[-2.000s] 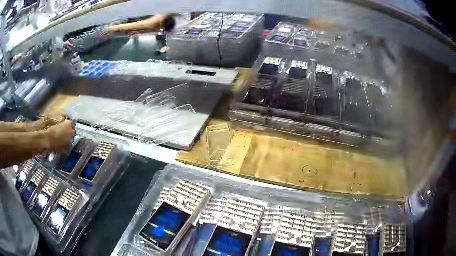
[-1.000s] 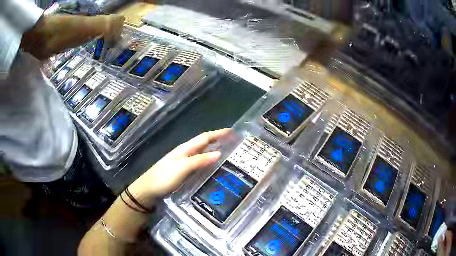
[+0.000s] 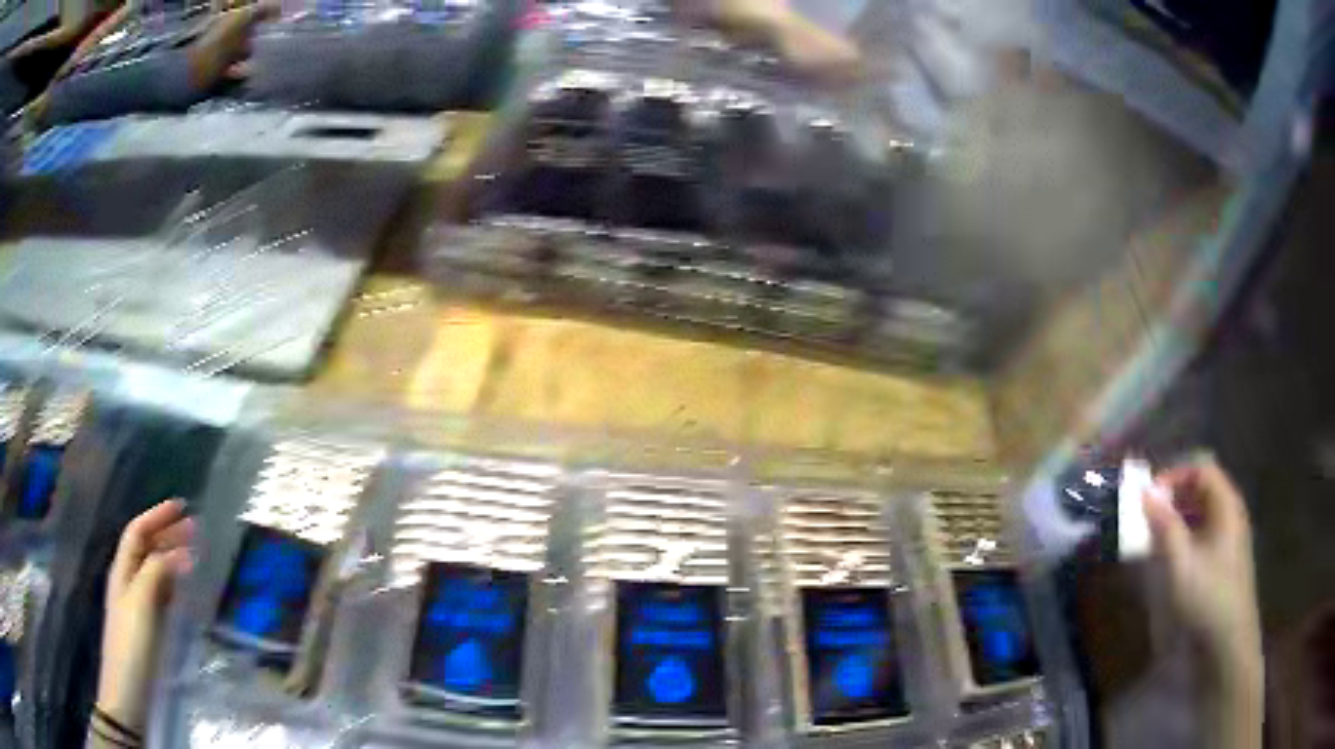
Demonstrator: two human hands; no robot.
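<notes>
Gold keypad phones (image 3: 669, 644) with black screens and blue marks lie in a row in a clear blister tray (image 3: 564, 622); tops of more phones show at the bottom edge. My left hand (image 3: 144, 593) is at the tray's left end, fingers slightly bent, holding nothing visible. My right hand (image 3: 1208, 549) is beyond the tray's right end, its fingertips pinching a small white wad (image 3: 1135, 509). A squat bottle with a metallic top (image 3: 1086, 490), blurred, stands at the tray's right end beside the wad.
A wooden board (image 3: 644, 373) runs behind the tray. Stacked filled trays (image 3: 703, 278) stand behind it. A grey board (image 3: 176, 315) with loose clear plastic lies at the left. Another phone tray (image 3: 66, 483) is at the left edge. Other people's arms (image 3: 798, 37) show at the back.
The view has swung to the right and straightened over the tray. The right hand, barely in view before, now shows fully with the white wad. The neighbour's arm and sleeve have left the view.
</notes>
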